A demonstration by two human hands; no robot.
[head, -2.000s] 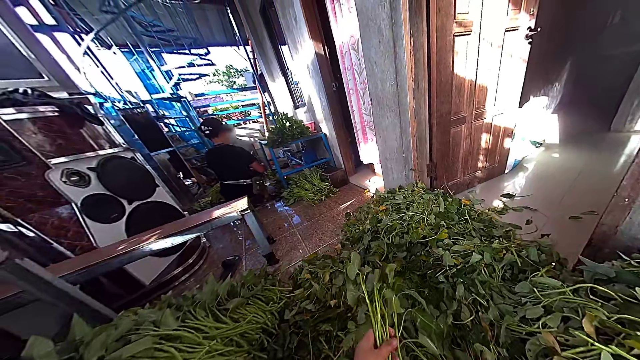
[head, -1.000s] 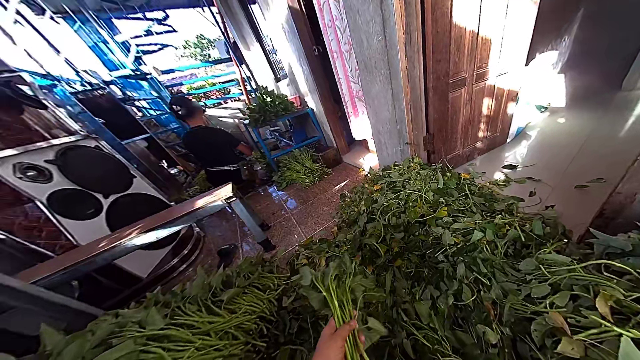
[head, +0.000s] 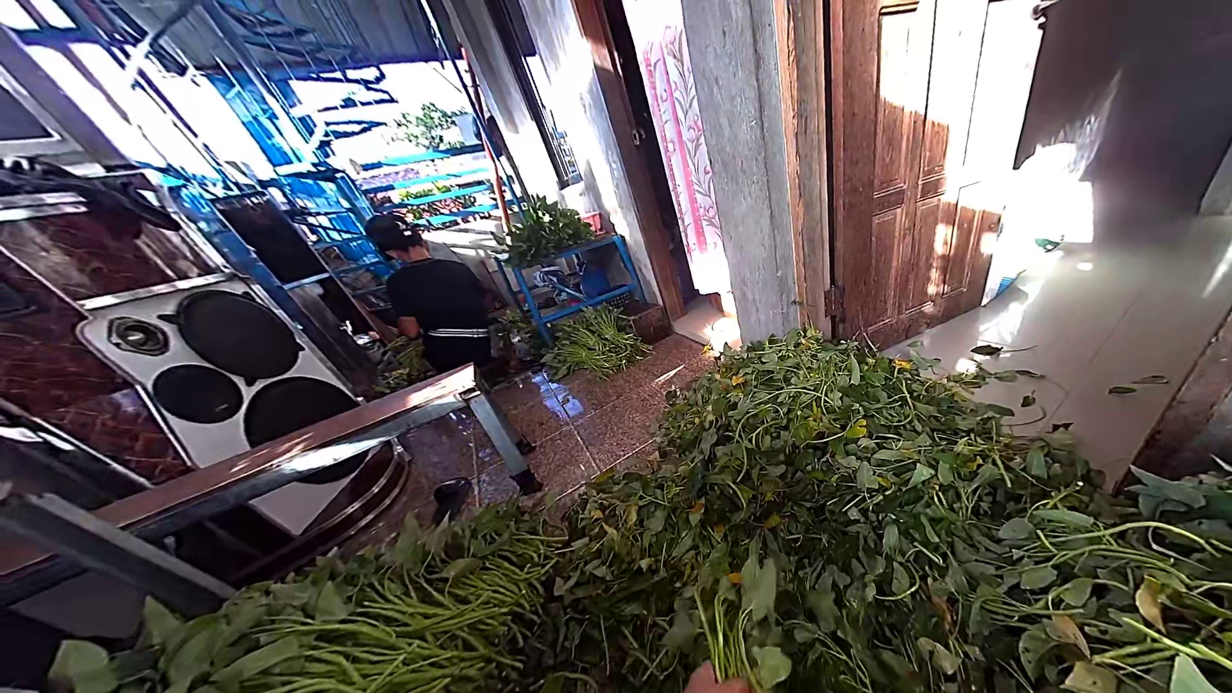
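At the bottom edge, only the fingertips of one of my hands (head: 715,680) show, closed around a small bunch of leafy green stems (head: 724,630). It looks like my left hand, though the view cuts off the rest. The bunch stands upright in front of a large heap of leafy greens (head: 818,481) with some yellow leaves. To its left lies a pile of long green stems (head: 414,616) laid side by side. More loose stems and leaves (head: 1136,558) are at the right. My other hand is out of view.
A metal-legged bench (head: 318,448) stands left, before a large speaker cabinet (head: 231,385). A person in a black shirt (head: 438,303) crouches beyond it, facing away. Greens also lie on the tiled floor (head: 568,438) by a blue rack (head: 587,308). A wooden door (head: 905,173) stands behind the heap.
The hand with the bunch has moved down toward the bottom edge, so less of it shows than one second ago. The view has shifted slightly.
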